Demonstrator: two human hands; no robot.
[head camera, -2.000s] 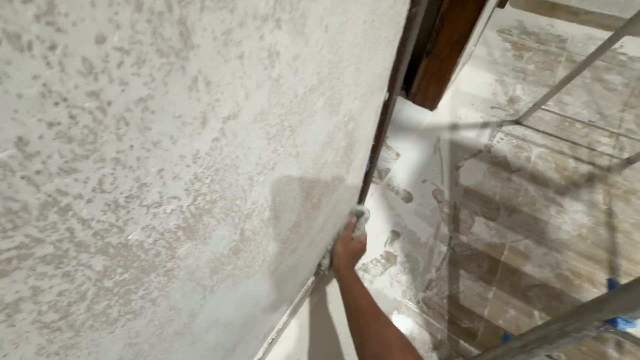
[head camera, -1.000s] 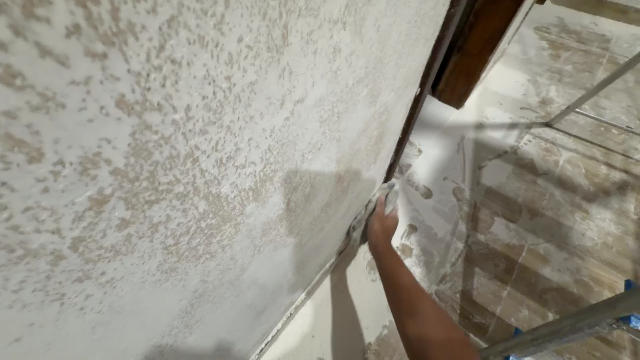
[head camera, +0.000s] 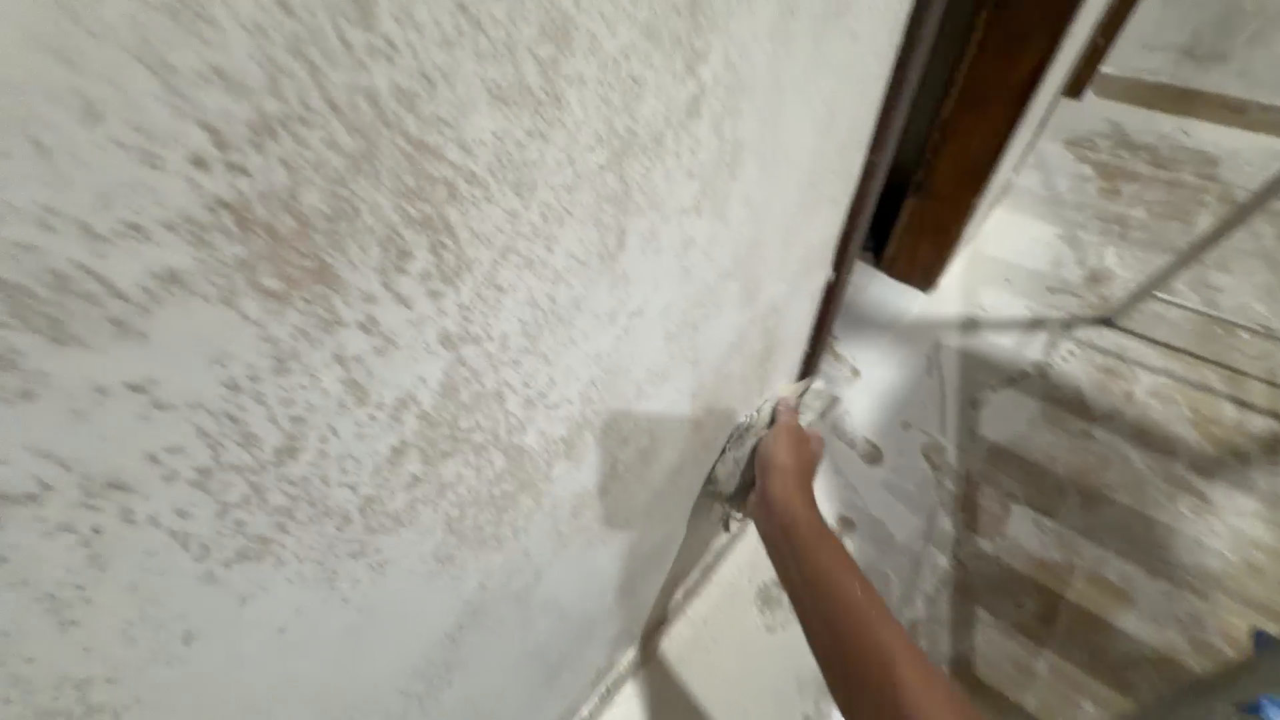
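My right hand (head camera: 787, 460) reaches in from the lower right and grips a flat, plaster-smeared tool (head camera: 737, 465), probably a trowel. The tool is at the edge of the mottled white plaster wall (head camera: 400, 350), just below the visible lower end of a dark edge strip (head camera: 858, 235). Wet-looking plaster clings to the tool near my fingers. A squarish shadow falls on the wall to its left. The tool's handle is hidden by my hand, and blur hides the exact contact with the wall. My left hand is out of view.
A brown wooden frame piece (head camera: 965, 150) stands beyond the wall edge. On the right, thin metal bars (head camera: 1195, 250) cross above a plaster-stained floor (head camera: 1110, 480). A blurred bar and something blue (head camera: 1266, 650) are at the lower right corner.
More of the tool's smeared surface shows below my right hand than before. The hand keeps its grip near the lower end of the dark strip.
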